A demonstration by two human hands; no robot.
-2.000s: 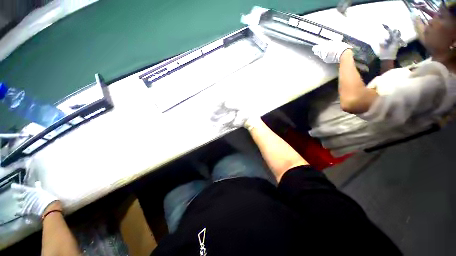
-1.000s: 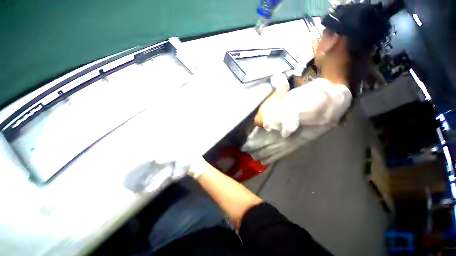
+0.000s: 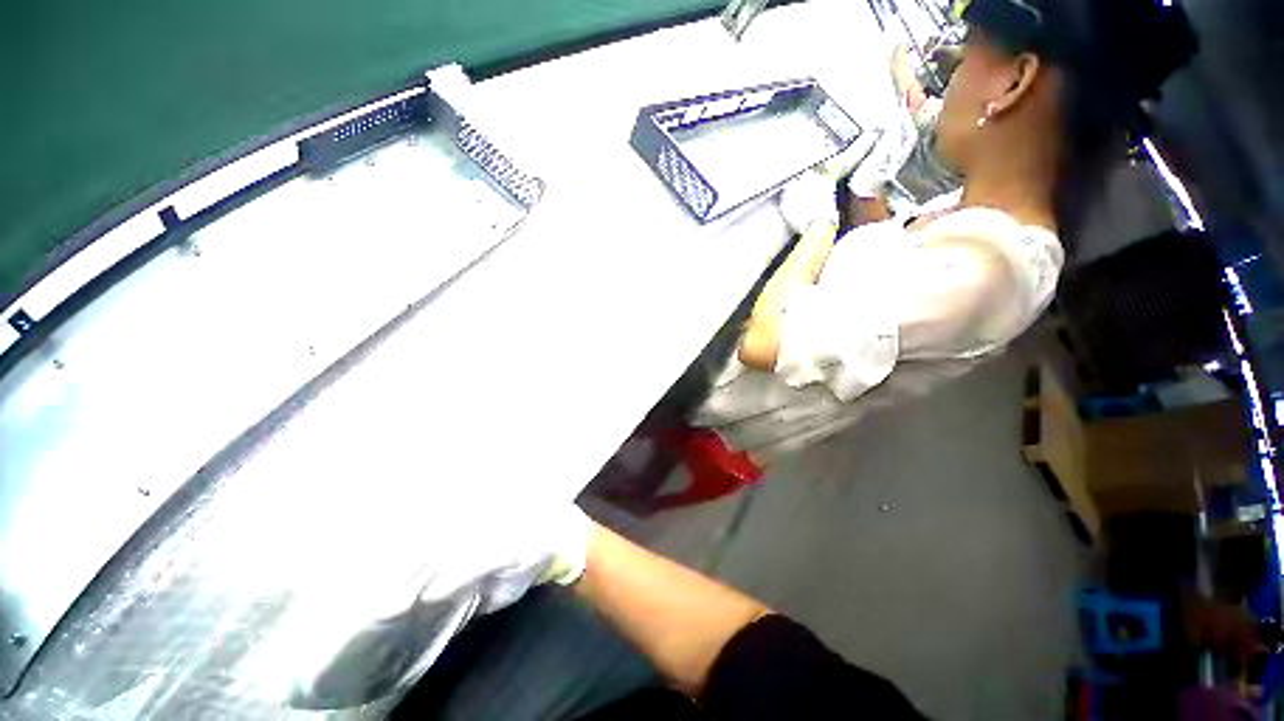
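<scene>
A long sheet-metal chassis [image 3: 268, 303] lies open side up on the bench at the left, bright inside, with a perforated end towards the neighbouring worker. Its left part runs out of the picture. Clear crinkled plastic film [image 3: 197, 620] lies along its near side. My right hand [image 3: 493, 549], in a white glove, is at the bench's near edge by the film, below and right of the chassis. The fingers are washed out, and a grey-white crumpled shape lies at them; cloth, film or glove cannot be told apart. My left hand is not in view.
A neighbouring worker in a white top sits at the right, gloved hands by a shorter chassis [image 3: 753, 152] on the white bench [image 3: 606, 296]. A red stool [image 3: 704, 472] stands below the bench. A green partition [image 3: 211, 85] runs behind; cartons [image 3: 1169, 458] stand far right.
The view has swung and come closer to the bench. The long chassis now fills the left, and plastic film shows on its near side. My left hand, seen two seconds ago, is out of view.
</scene>
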